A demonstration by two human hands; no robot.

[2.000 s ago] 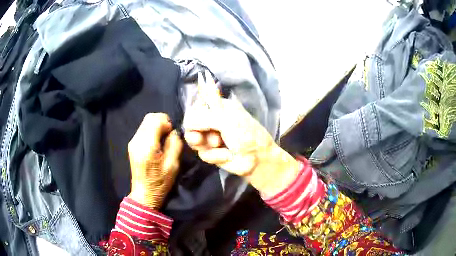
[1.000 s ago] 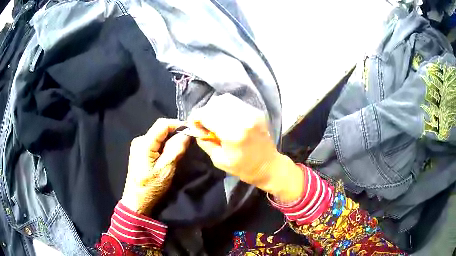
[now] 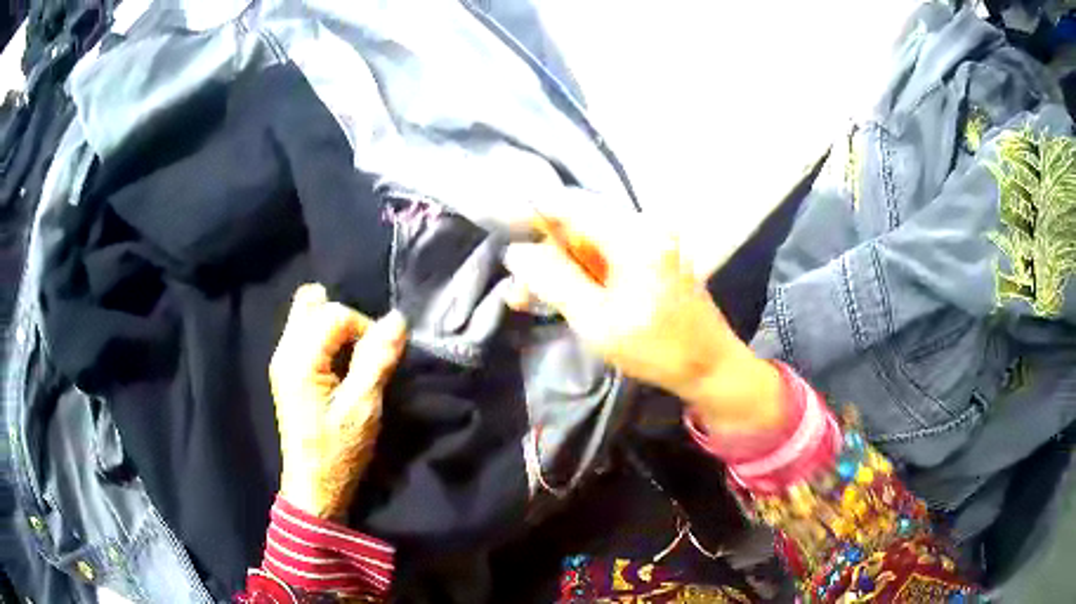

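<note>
A garment lies inside out, with black lining (image 3: pixel 224 389) and pale grey denim (image 3: pixel 437 94). Pinkish thread wisps show at a seam (image 3: pixel 407 212) near its middle. My left hand (image 3: pixel 330 407) rests on the lining with curled fingers, its thumb beside the seam; whether it pinches cloth is unclear. My right hand (image 3: pixel 643 301) is blurred and closed around thread snips (image 3: pixel 578 250) with an orange handle. The pale blades point left over the cloth and are hard to make out. A loose pale fold lies between my hands.
Another blue-grey denim garment (image 3: pixel 909 271) with yellow-green embroidery (image 3: pixel 1035 224) lies at the right. The white tabletop (image 3: pixel 720 106) shows at the back, with its edge running diagonally. Dark clothes (image 3: pixel 35 130) lie at the far left. Thin pale threads hang near my lap.
My right hand has moved right, away from my left hand, and the orange handle shows more. My left hand has shifted slightly left. The fold between them has opened out.
</note>
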